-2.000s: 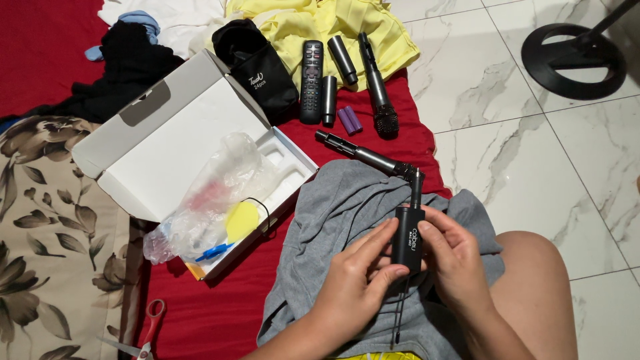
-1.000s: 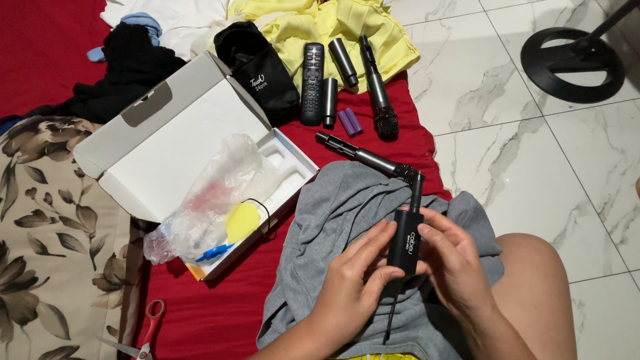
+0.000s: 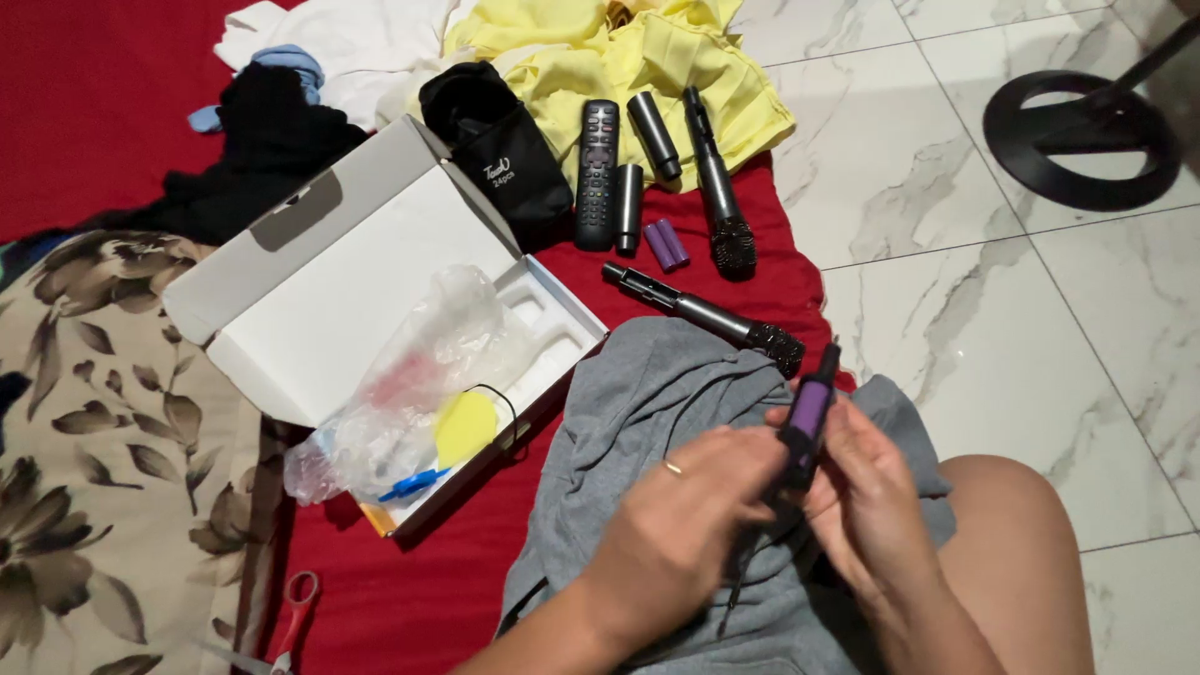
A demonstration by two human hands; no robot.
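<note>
A small black device with a purple part along its side is between my two hands, above the grey cloth on my lap. My right hand grips it from the right. My left hand, with a ring, has its fingers against its lower left side; motion blur hides their exact hold. Just beyond lies a microphone with its battery compartment exposed. Farther back are a second microphone, two purple batteries, a black remote control and two dark metallic tubes.
At left stands an open white box holding a crumpled plastic bag. Behind it are a black pouch and yellow cloth. Red-handled scissors lie at lower left, near floral fabric. A black round stand base rests on the tiles.
The device has turned in my hands, so a purple side shows where its black face with writing showed before. My left hand has shifted on it.
</note>
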